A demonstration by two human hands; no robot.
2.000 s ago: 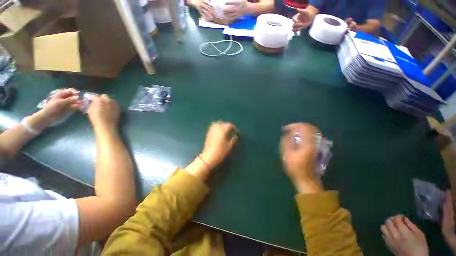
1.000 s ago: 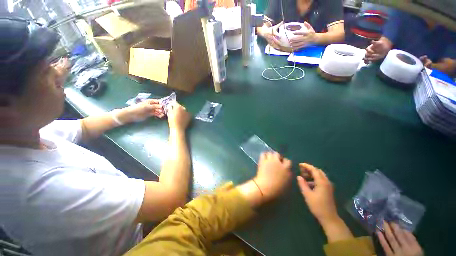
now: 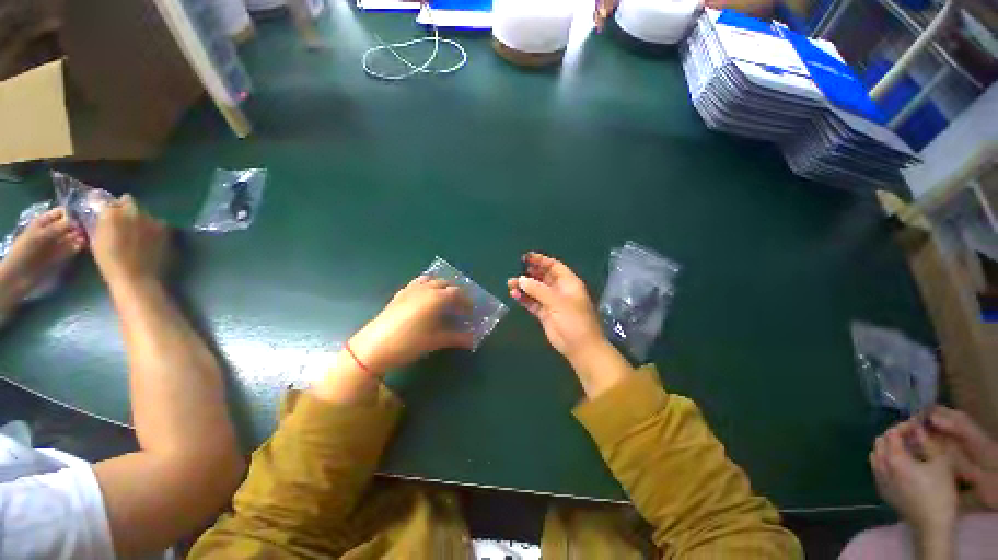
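Observation:
My left hand point(image 3: 421, 317) holds a small clear zip bag point(image 3: 477, 310) at its left side, and the bag's right end sticks out toward my right hand. My right hand point(image 3: 556, 301) is palm-up to the right of the bag, with a small dark part point(image 3: 525, 266) between thumb and fingertips. It does not touch the bag. A pile of filled bags point(image 3: 640, 293) with dark contents lies just right of my right hand. Whether the held bag contains anything is hard to tell.
A single filled bag point(image 3: 232, 200) lies left. Another person's hands point(image 3: 126, 235) hold a bag far left. At right, a person's hands point(image 3: 925, 459) are near another bag point(image 3: 895, 369). Booklets point(image 3: 766, 93), white rolls point(image 3: 530, 27), a cable point(image 3: 414, 58) and a carton point(image 3: 120, 82) stand behind.
The view has swung right and down. My left hand now holds the clear bag up beside my right hand, which has turned palm-up. The neighbour's hand no longer touches the filled pile.

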